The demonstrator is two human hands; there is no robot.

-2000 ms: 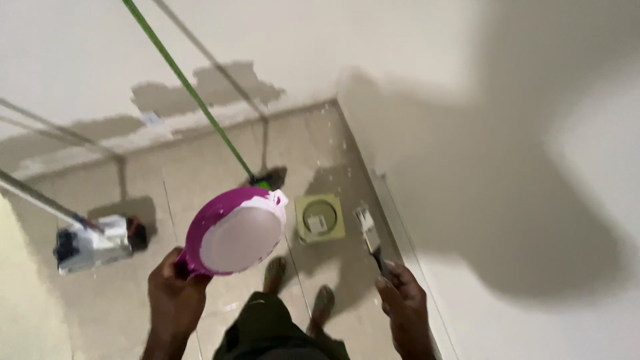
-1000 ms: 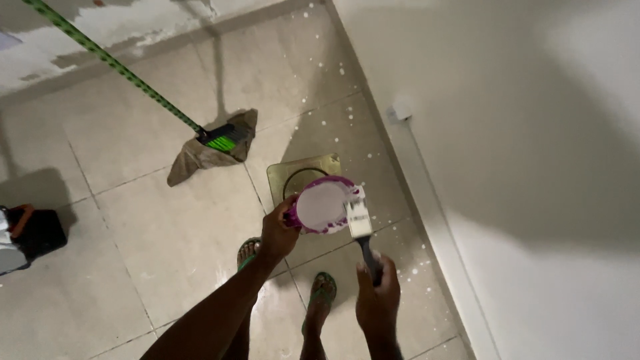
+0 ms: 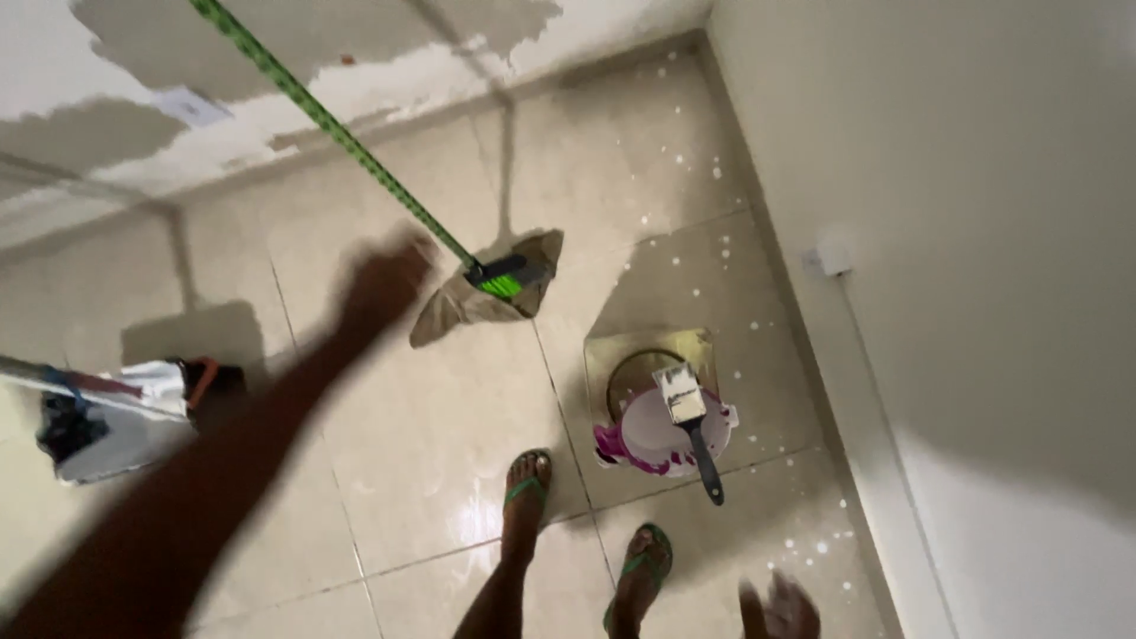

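My left hand (image 3: 386, 271) is stretched out, blurred, beside the green patterned pole (image 3: 342, 138) of a broom or squeegee; whether it touches the pole I cannot tell. The pole's head (image 3: 510, 277) stands on a brown cloth (image 3: 453, 311) on the floor. My right hand (image 3: 781, 612), at the bottom edge, holds nothing and has its fingers apart. Above it, a paintbrush (image 3: 683, 399) with a dark handle lies across a purple bowl of white paint (image 3: 657, 435). That bowl rests on the near part of a yellowish square container (image 3: 603, 355) with a round opening.
A grey and black bin or bucket (image 3: 133, 444) with a pole stands at the left. My feet in green flip-flops (image 3: 528, 488) are near the bowl. Walls meet at the upper corner; the left one has peeling paint (image 3: 311, 53). A white cable box (image 3: 832, 259) is on the right wall.
The bowl and paintbrush, held in my hands before, now rest on the square container. My left hand has moved away toward the green pole, and my right hand has let go of the brush.
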